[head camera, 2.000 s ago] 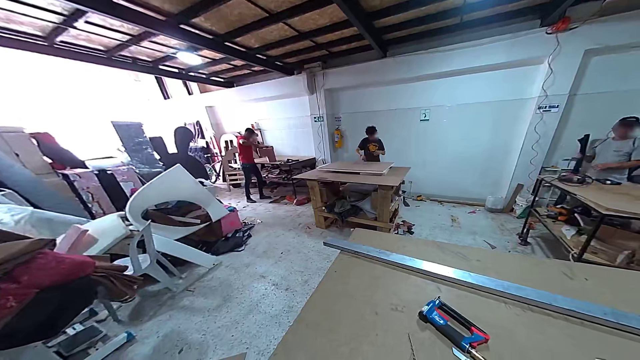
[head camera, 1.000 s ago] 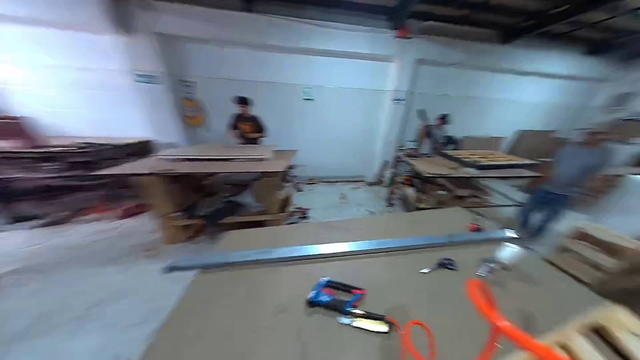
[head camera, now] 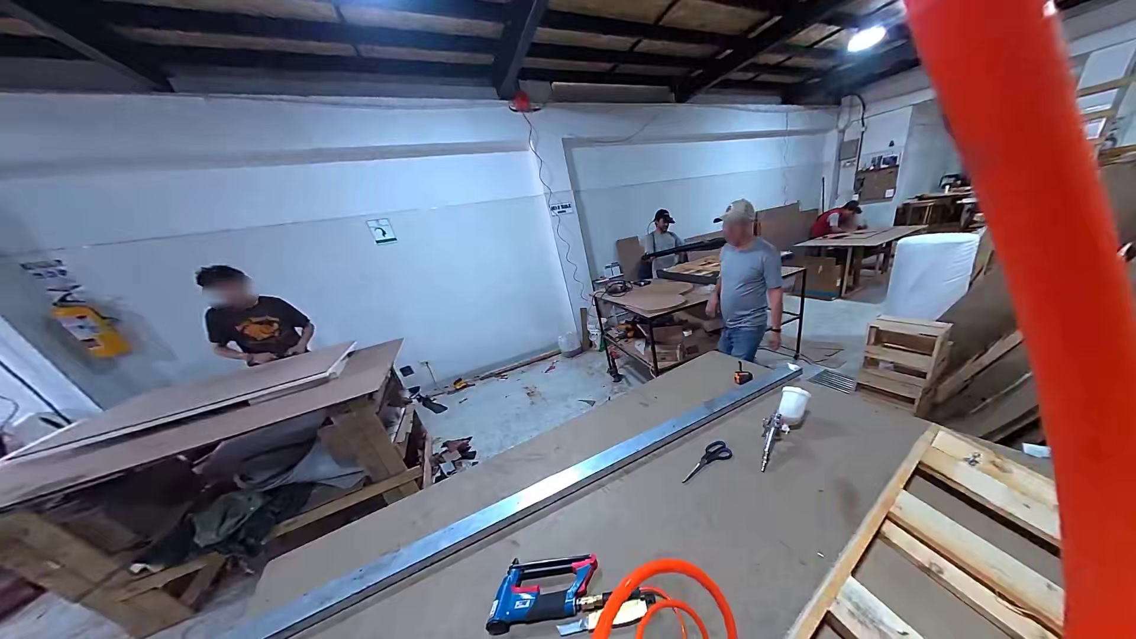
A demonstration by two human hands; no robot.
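Neither my left hand nor my right hand shows in the head view. On the worktable lies a blue pneumatic stapler, with a utility knife beside its air fitting. An orange air hose loops next to them, and an orange hose section passes very close to the camera at the right. A long metal bar runs diagonally over the tabletop. Beyond it to the right are black-handled scissors and a spray gun with a white cup. A slatted wooden frame rests at the right.
A person in a grey shirt stands past the table's far end. Another person is behind a wooden bench at the left. Two more people are at benches farther back. Wooden crates stand on the floor at the right.
The view has swung far to the right. The orange hose now crosses close in front of the camera. The person in grey stands upright by the table's far end.
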